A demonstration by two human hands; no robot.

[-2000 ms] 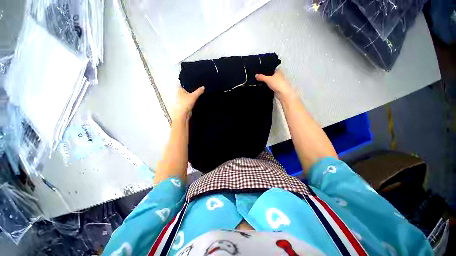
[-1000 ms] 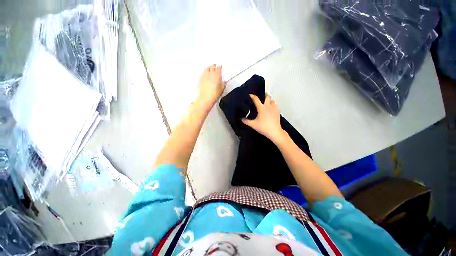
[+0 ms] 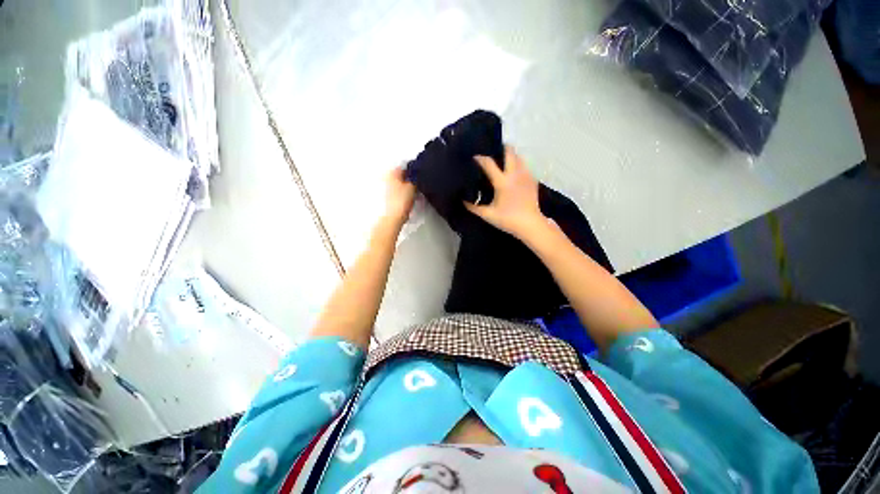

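A black folded garment (image 3: pixel 521 260) lies at the table's front edge, its far end bunched and slightly raised. My right hand (image 3: pixel 511 193) grips the garment's far end from the right, fingers spread over it. My left hand (image 3: pixel 403 196) is at the garment's far left corner, partly hidden; it seems to hold the edge of a clear polybag (image 3: pixel 386 87) there. The polybag lies flat beyond the garment, blurred by glare, and its near edge meets the garment.
Empty polybags (image 3: pixel 116 193) are piled at the left. A pale sticker strip (image 3: pixel 241 314) lies near them. Bagged garments (image 3: pixel 714 72) lie at the upper right. Below the table edge are a blue crate (image 3: pixel 690 280) and a brown box (image 3: pixel 772 347).
My hands first held the garment by both sides. It was then turned and gripped by my right hand, while my left hand reached to the polybag and drew back to the garment's corner.
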